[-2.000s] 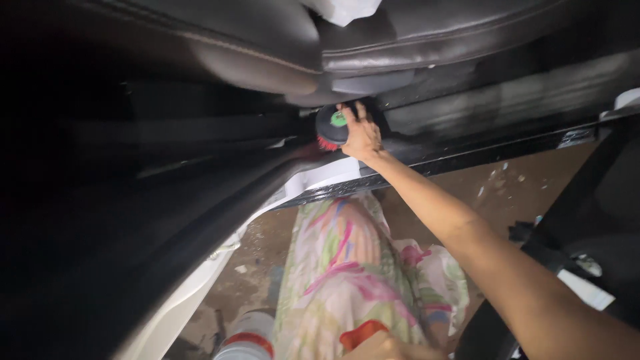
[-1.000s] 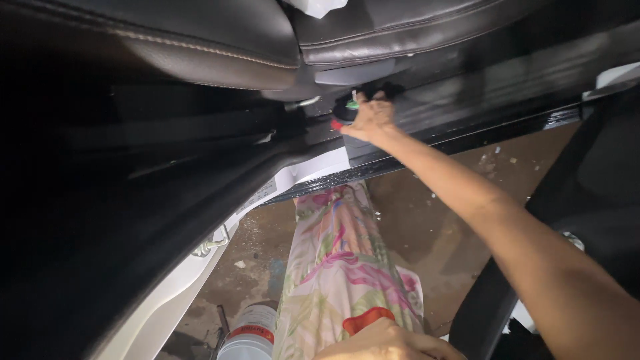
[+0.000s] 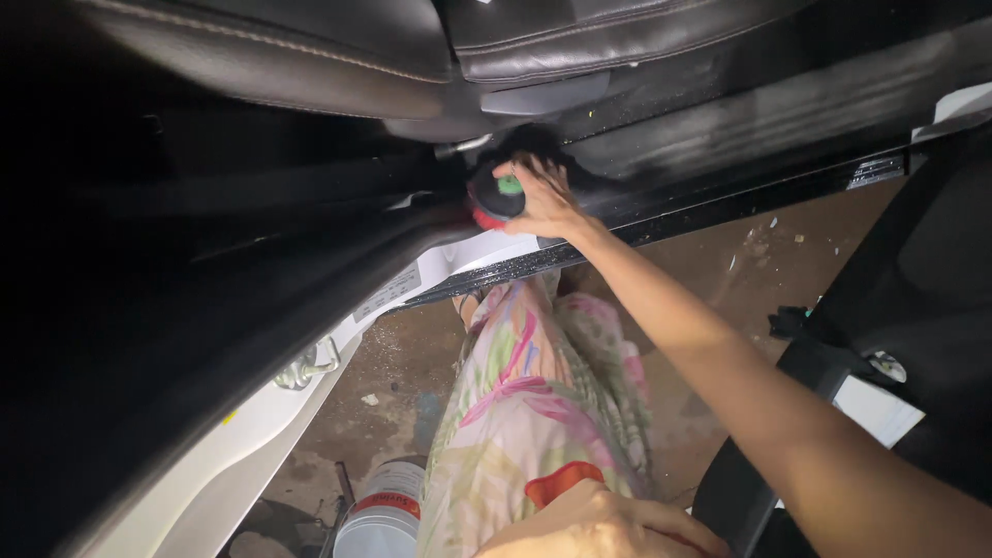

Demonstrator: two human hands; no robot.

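Observation:
My right hand (image 3: 546,198) grips a round scrub brush (image 3: 496,194) with a black body, a green centre and red bristles. The brush rests against the black lower trim of a car's door opening, just inside the sill (image 3: 666,217) and below the leather seats (image 3: 620,39). Near the bottom edge, my left hand (image 3: 597,523) is closed around a red-orange object (image 3: 562,482), mostly covered by the fingers; what it is cannot be told. That hand is in front of a floral skirt (image 3: 535,403).
White door frame with a metal striker (image 3: 310,368) at left. A white plastic bucket (image 3: 384,511) stands on the dirty floor (image 3: 387,387). The open car door (image 3: 914,271) is at right, with a white paper or card (image 3: 880,411) in it. Water drops dot the sill.
The brush, turned more edge-on and partly hidden by my right hand a second ago, now shows its top again. The left hand still holds the red-orange object.

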